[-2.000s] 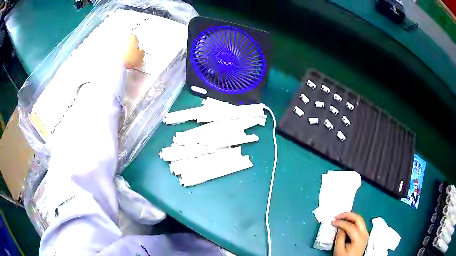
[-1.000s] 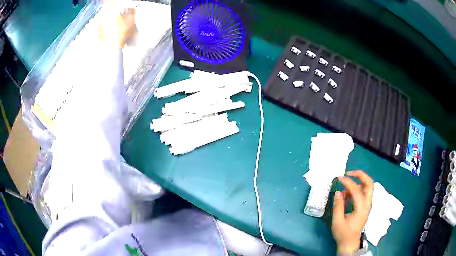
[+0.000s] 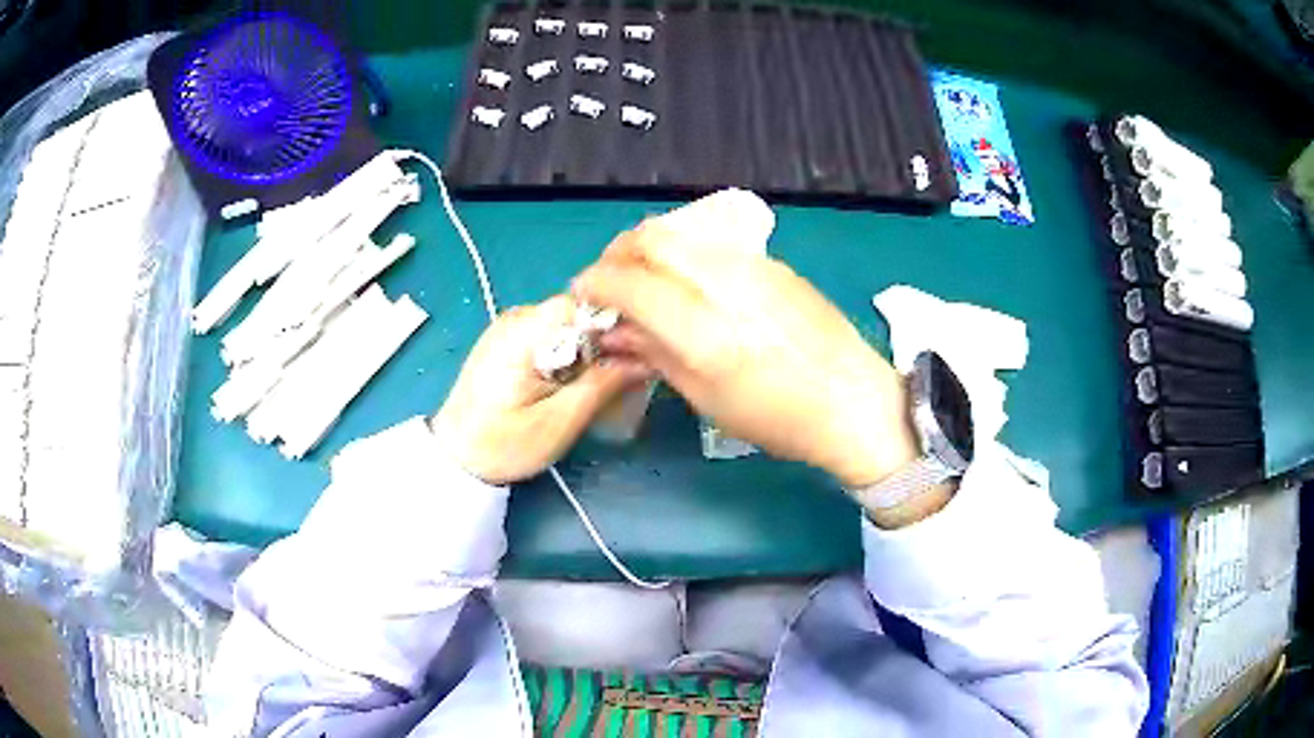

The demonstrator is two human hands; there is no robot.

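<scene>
My left hand (image 3: 516,401) is closed around a small bundle of white tube housings (image 3: 565,346), their open ends showing between the hands. My right hand (image 3: 721,339) is bent over those ends, its fingertips touching them; whether it grips anything is hidden. A crumpled white cloth (image 3: 728,221) lies partly behind my right hand. A second cloth (image 3: 958,335) lies right of my wrist. Loose white tube housings (image 3: 317,339) lie piled on the green mat at left.
A black parts tray (image 3: 785,108) with small end pieces stands at the back. A blue fan (image 3: 262,98), a white cable (image 3: 468,238) and wrapped bulk housings (image 3: 72,310) are at left. A finished-work tray (image 3: 1210,411) and a printed packet (image 3: 981,144) are at right.
My left hand has come from the bulk housings to the middle and now holds housings. My right hand has left the cloth and joined it. The view has turned right.
</scene>
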